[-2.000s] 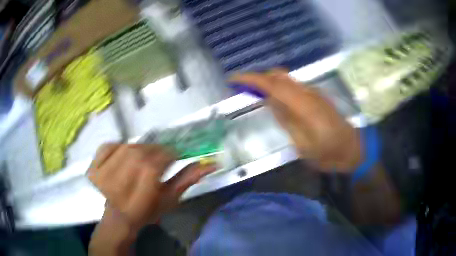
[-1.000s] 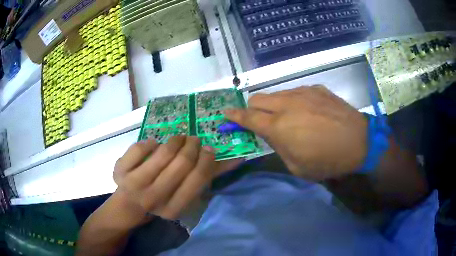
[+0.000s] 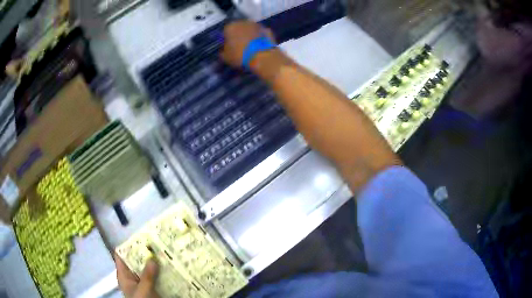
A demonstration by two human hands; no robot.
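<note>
My left hand (image 3: 135, 280) holds a printed circuit board (image 3: 192, 253) by its left edge near the bottom of the view, thumb on top. The board's cream side faces up, with small yellow parts on it. My right hand (image 3: 238, 43), with a blue wrist strap, is stretched over the far end of the dark component tray (image 3: 227, 125). The tray holds rows of small black parts with shiny pins in its near section. The right fingertips are blurred, so whether they hold a part cannot be told.
Populated boards (image 3: 402, 96) with rows of black parts lie at the right. A board stack (image 3: 114, 166) stands in a rack left of the tray. Massed yellow components (image 3: 52, 221) and a brown carton (image 3: 55, 131) are further left. A metal rail (image 3: 256, 180) runs along the bench front.
The board has turned from green side up to cream side up, in my left hand, lower in view. My right hand has left the board and reached far over the tray. The view has shifted and tilted.
</note>
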